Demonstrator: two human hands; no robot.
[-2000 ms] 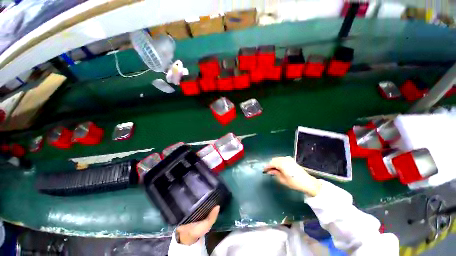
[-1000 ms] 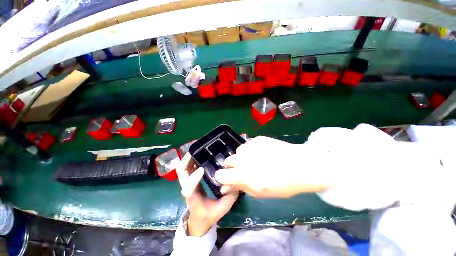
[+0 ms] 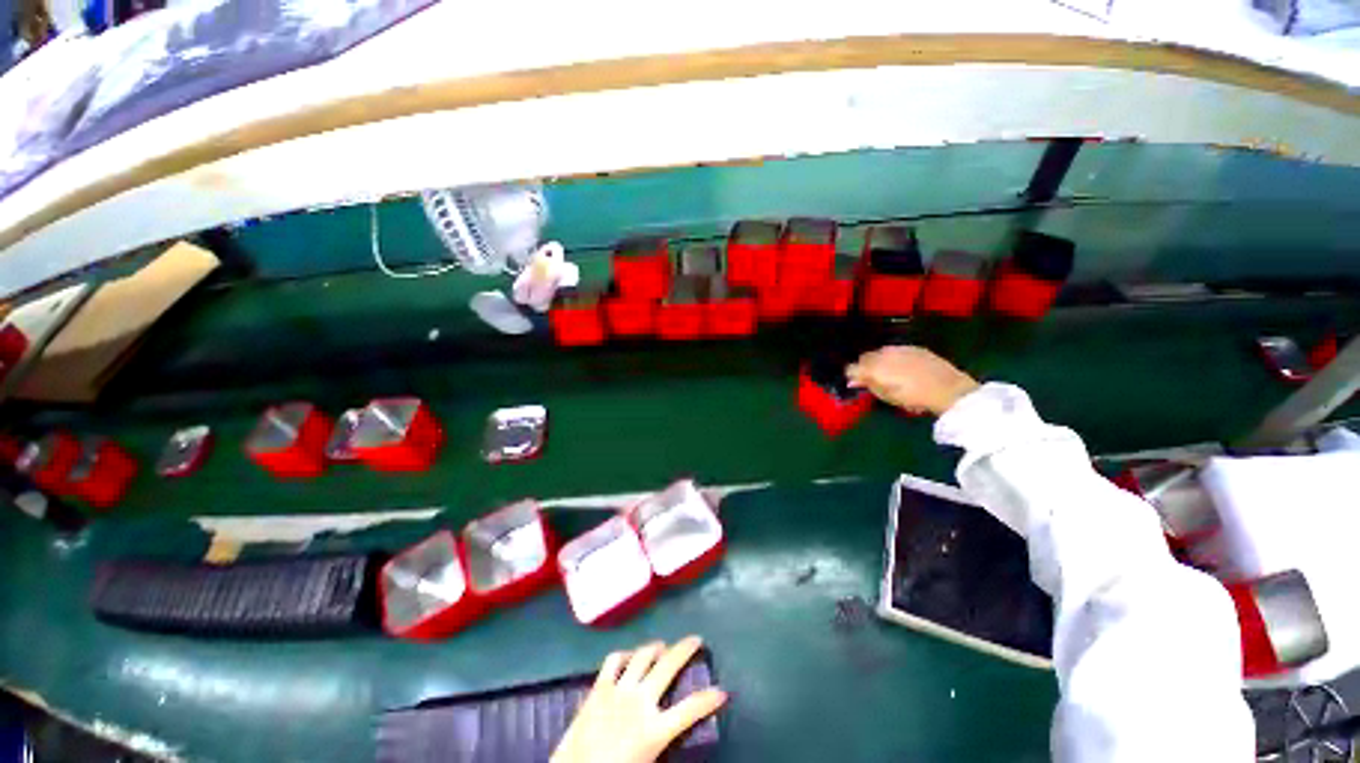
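Observation:
My right hand (image 3: pixel 913 379) is over the belt, its fingertips at the right edge of a black insert (image 3: pixel 835 370) that sits in a red tin (image 3: pixel 832 406). The fingers partly cover the insert. My left hand (image 3: pixel 638 704) lies with its fingers spread on a row of stacked black inserts (image 3: pixel 485 722) at the bottom edge of the picture. Small dark parts (image 3: pixel 852 611) lie on the worktop left of the white-rimmed parts tray (image 3: pixel 962 574), which my right sleeve partly covers.
Open red tins (image 3: pixel 507 544) stand on the near worktop beside another insert row (image 3: pixel 231 593). Waiting tins (image 3: pixel 776 276) line the far side, right of the fan (image 3: pixel 485 224). More tins and a lid (image 3: pixel 516 432) lie on the belt. A white block (image 3: pixel 1290 514) is at right.
The black insert has moved from my hands over the near worktop into the belt tin. My right hand has reached forward; my left hand has lowered onto the near stack. The view has shifted.

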